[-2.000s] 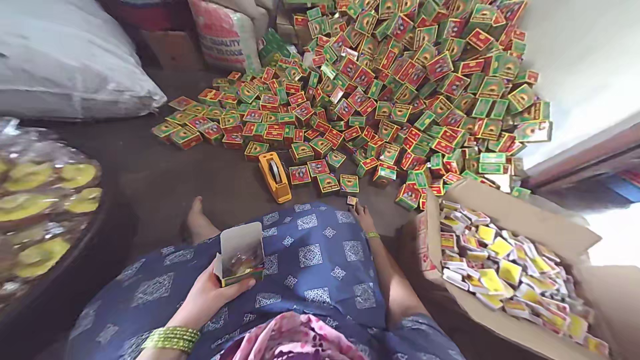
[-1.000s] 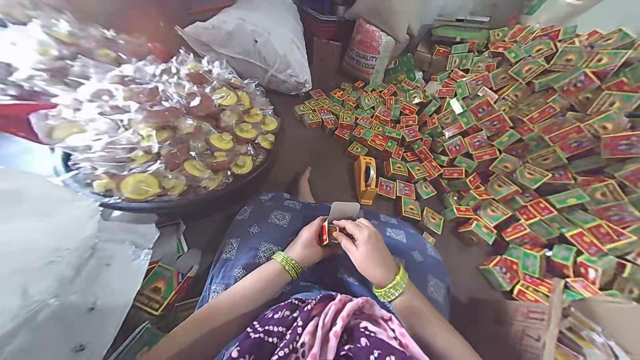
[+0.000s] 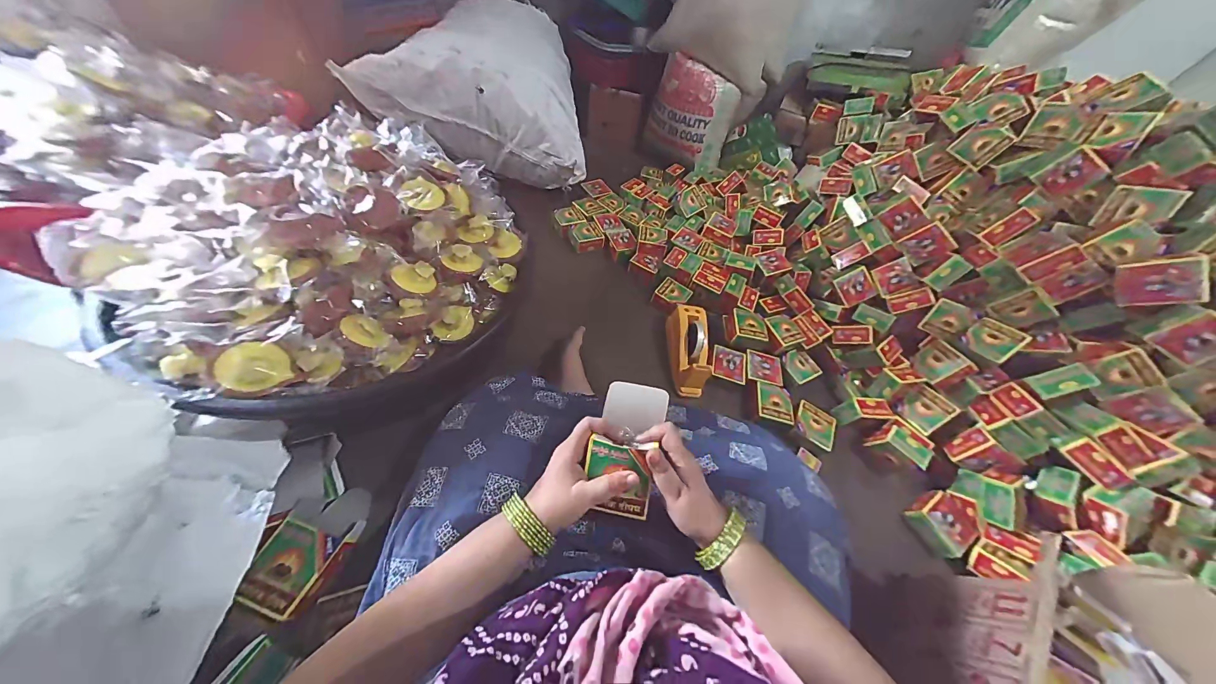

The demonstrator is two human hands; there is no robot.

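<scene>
A small green and red printed cardboard box (image 3: 617, 480), its pale top flap (image 3: 635, 408) raised, is held upright over my lap. My left hand (image 3: 584, 475) grips its left side, with the thumb across the front. My right hand (image 3: 679, 480) is at the box's upper right edge, its fingertips on a small whitish thing at the opening; what that thing is, I cannot tell. A yellow tape dispenser (image 3: 688, 351) stands on the floor just beyond my knees.
A dark round tub (image 3: 332, 408) heaped with plastic-wrapped yellow and brown items stands at the left. Closed small boxes (image 3: 926, 408) are piled at the right. A white sack (image 3: 484, 95) lies behind. Flattened cartons (image 3: 285, 565) are at lower left, an open carton (image 3: 1007, 608) at lower right.
My right hand, out of sight two seconds ago, is now at the box beside my left hand. The box now shows its printed front. The view has swung left.
</scene>
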